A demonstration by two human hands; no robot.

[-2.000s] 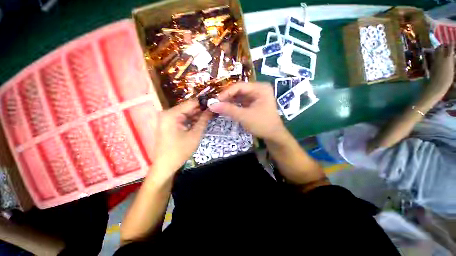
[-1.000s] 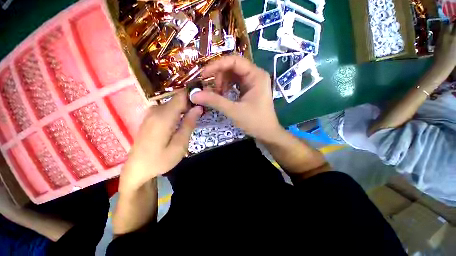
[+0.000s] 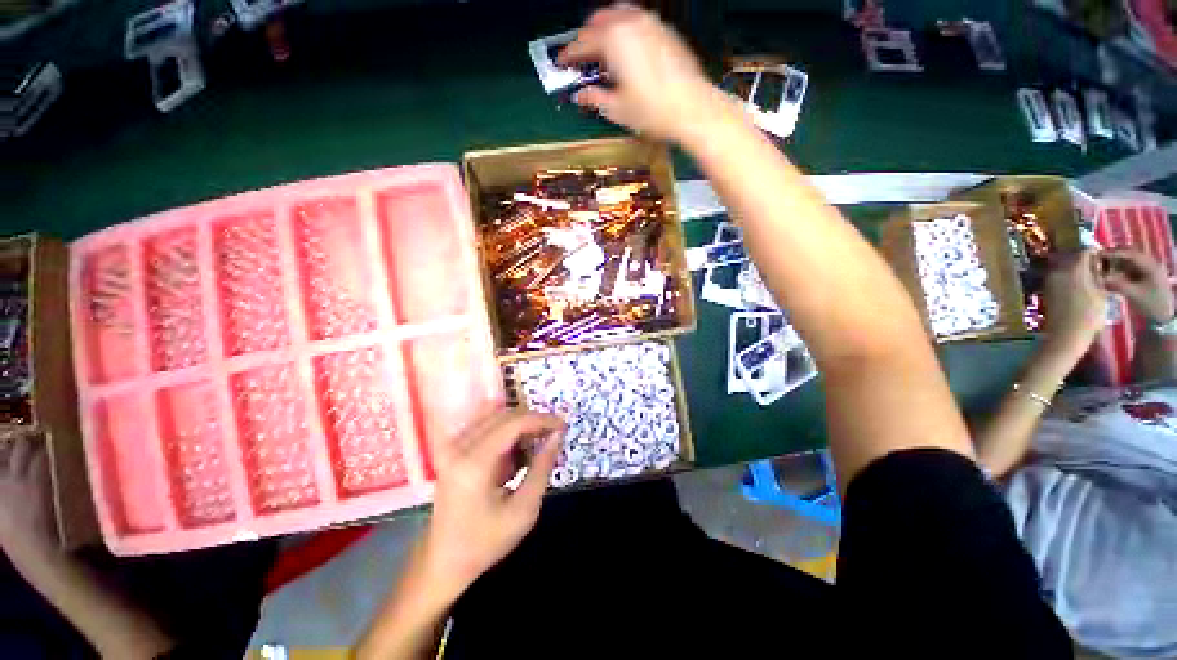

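Note:
My right hand (image 3: 645, 75) is stretched out to the far green surface, slightly blurred, with its fingers on the right part of a white frame (image 3: 553, 62). My left hand (image 3: 475, 496) is at the left edge of the ring carton (image 3: 685, 419), thumb and forefinger close together; whether a small part is between them cannot be told. White rings (image 3: 607, 406) fill this carton. The copper-part carton (image 3: 568, 154) stands just beyond it, heaped with shiny copper-orange parts (image 3: 581, 258).
A large pink compartment tray (image 3: 278, 338) with small clear parts is at the left. White frames (image 3: 774, 361) lie right of the cartons, others (image 3: 774, 97) on the far surface. At the right, a person's hands (image 3: 1078, 290) work by another ring carton (image 3: 910, 264). Another arm shows lower left.
My hands have parted: the right moved far forward to a white frame, the left stayed low near the rings. The dark part and white ring held earlier no longer show. The view takes in more of the far surface.

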